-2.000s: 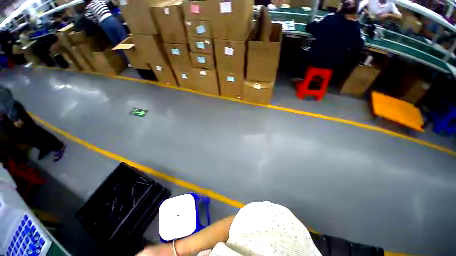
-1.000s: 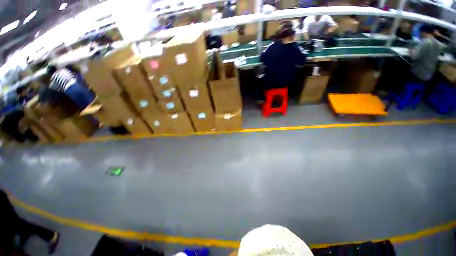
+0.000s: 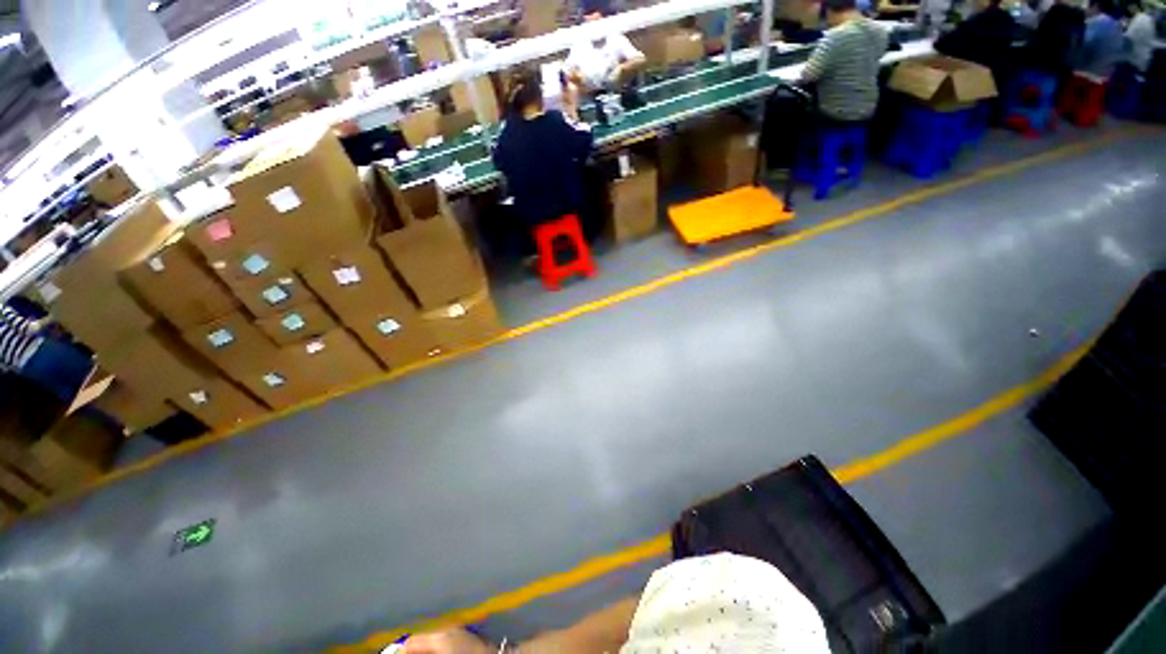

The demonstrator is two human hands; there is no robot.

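My right hand (image 3: 441,643) shows at the bottom edge, cut off and blurred, with a bracelet at the wrist. My forearm runs from a white dotted sleeve (image 3: 729,611) towards the left. Whether the hand holds anything cannot be told. A bit of blue and white, perhaps the stool, shows beside it. My left hand is not in view. A black plastic crate (image 3: 806,530) stands on the floor just behind the sleeve, which covers part of it. No work piece can be made out.
Grey aisle floor with yellow lines. More black crates (image 3: 1112,409) stand at the right edge. Across the aisle are stacked cartons (image 3: 307,275), a seated person (image 3: 540,160) on a red stool, an orange trolley (image 3: 729,215) and a green conveyor (image 3: 691,102). A green edge (image 3: 1142,629) shows lower right.
The view has swung right; cartons and the seated person have shifted left. The bench with blue parts has left the picture. The hand shows at the bottom edge again, and black crates appear at the right.
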